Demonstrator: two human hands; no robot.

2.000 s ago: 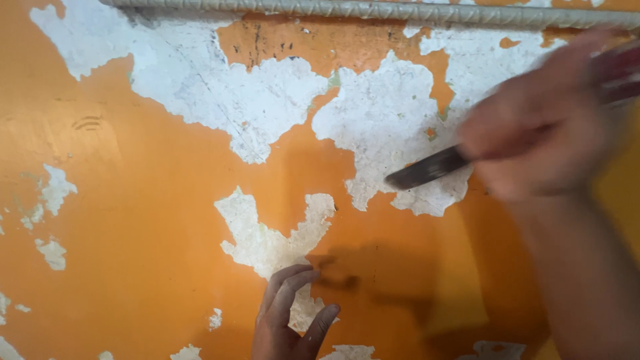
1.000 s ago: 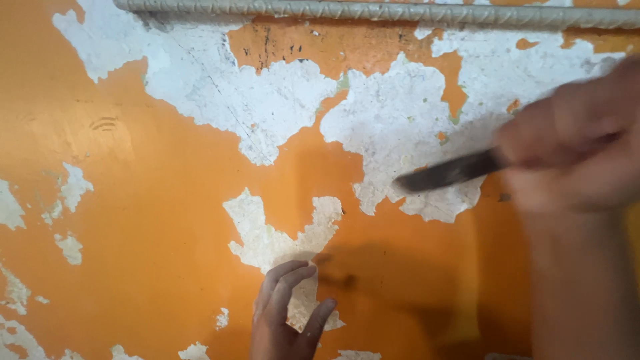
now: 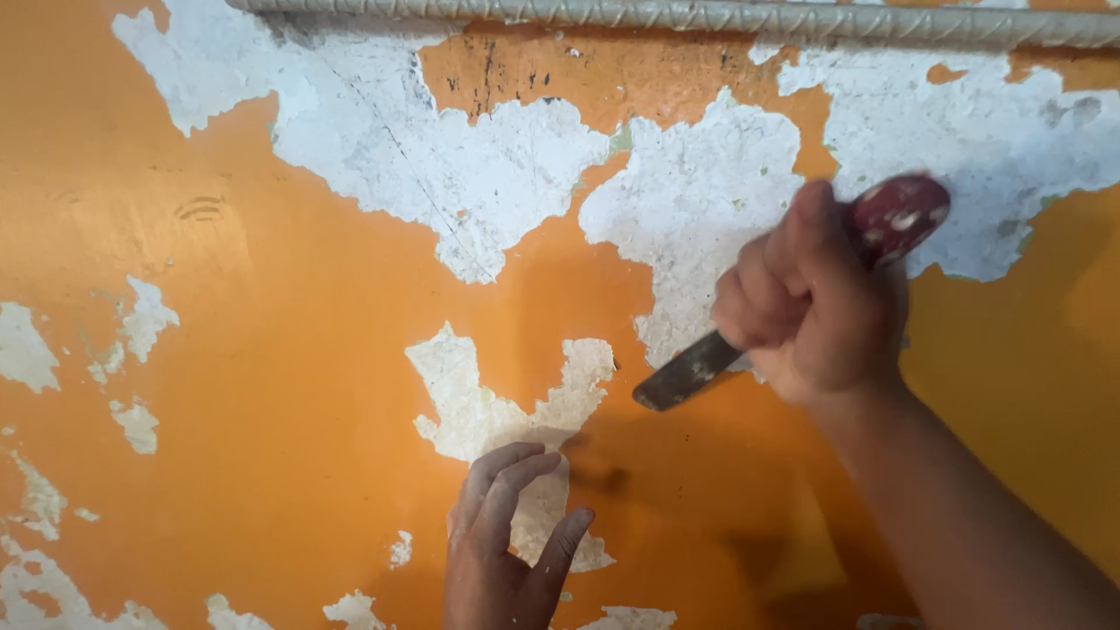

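My right hand is closed around a tool with a dark red, paint-spotted handle and a flat dark metal blade. The blade points down and left, its tip over the orange paint of the wall, just below a large bare whitish patch. Whether the tip touches the wall cannot be told. My left hand is lower down, fingers spread and curved, holding nothing, its fingertips at a smaller Y-shaped bare patch. The palm side of the left hand is hidden.
A ribbed metal rebar runs across the top edge of the view. Another whitish bare patch with a thin crack lies at upper left. Smaller chipped spots are scattered at the left and along the bottom.
My right hand has moved left and down with the tool, so the blade tip is now nearer the Y-shaped patch. My left hand has stayed by that patch.
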